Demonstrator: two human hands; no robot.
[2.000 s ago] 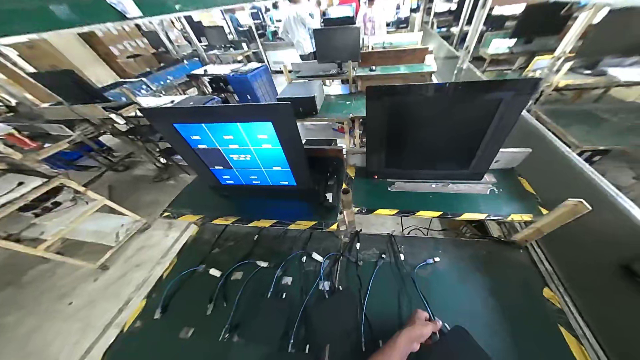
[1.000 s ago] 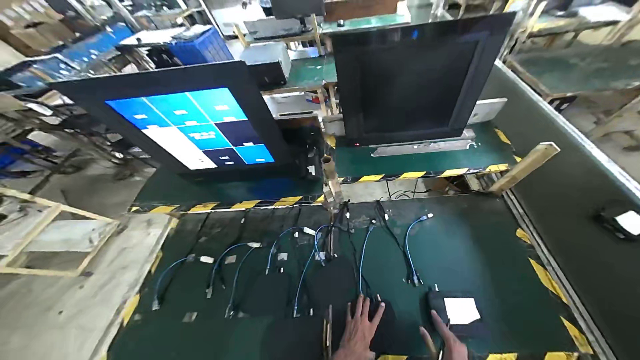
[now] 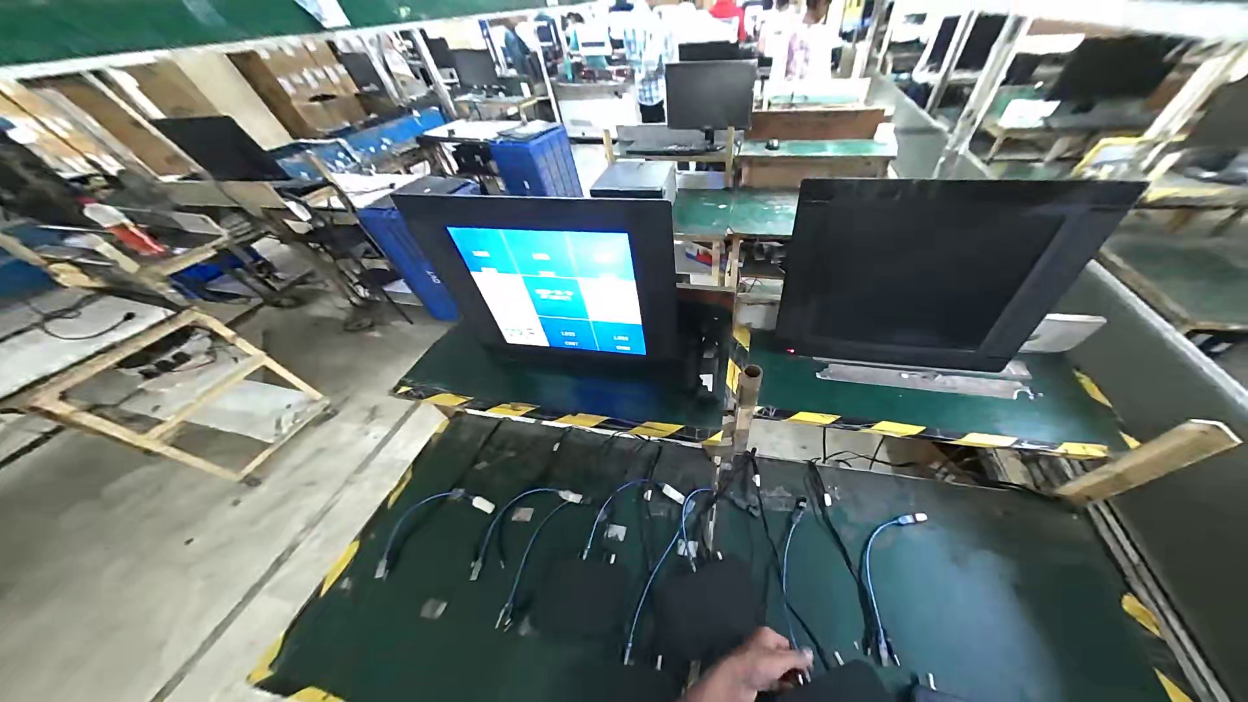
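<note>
At the lower edge of the head view, my left hand has its fingers closed around the lower end of a blue cable, beside a dark box-like thing. My right hand is out of view. Another blue cable lies to the right, its plug up by a white connector. More short blue cables are spread leftward over the green bench top. Two black box-like things rest among them, their details too dark to make out. Thin black cables run from the bench's far side.
Beyond the bench stand a lit monitor and a dark-screened one. A metal post rises between them. A wooden bar slants at the right by a grey partition. A wooden frame stands left.
My left hand, spread on the bench a second ago, is now closed on a cable end. My right hand has left the view, which has tilted up. The lit screen shows a different tile pattern.
</note>
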